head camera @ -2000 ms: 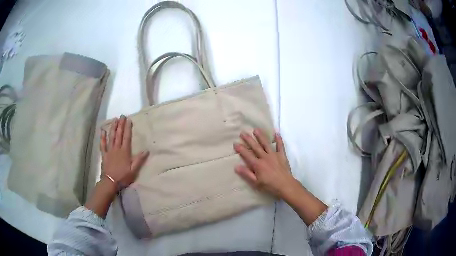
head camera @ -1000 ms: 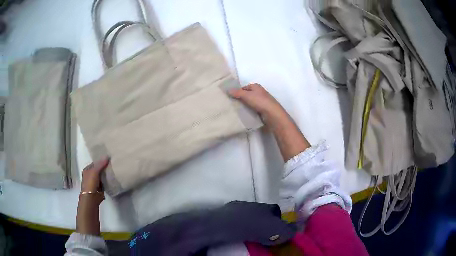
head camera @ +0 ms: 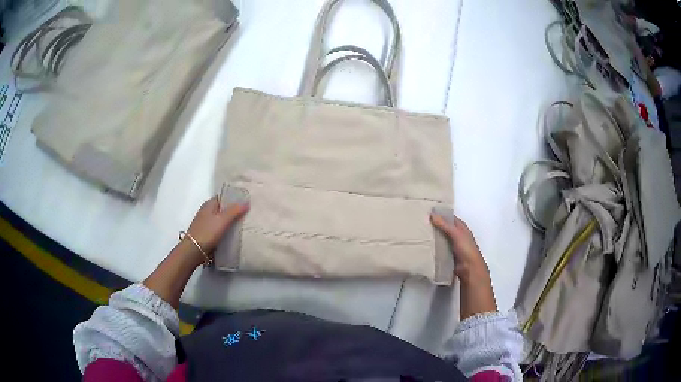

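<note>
A beige tote bag (head camera: 336, 164) lies flat on the white table, its two handles (head camera: 358, 52) pointing away from me. Its bottom gusset (head camera: 336, 231) is folded up over the lower body, with a stitch line along it and a grey-taupe corner patch at each end. My left hand (head camera: 216, 224) holds the left edge at the left patch, thumb on top and fingers under. My right hand (head camera: 464, 242) holds the right edge at the right patch, thumb on top. The fingers under the bag are hidden.
A folded bag stack (head camera: 127, 89) lies at the upper left, handles bunched on its left side. A paper with green characters (head camera: 9, 112) shows at the left edge. A crumpled unfolded bag pile (head camera: 597, 246) with a yellow strip (head camera: 564, 261) is at the right. A small red object (head camera: 644, 113) is beyond.
The bag has turned from a slant to nearly straight. My hands, flat on the bag two seconds ago, now grip its two side edges. The camera view has also shifted.
</note>
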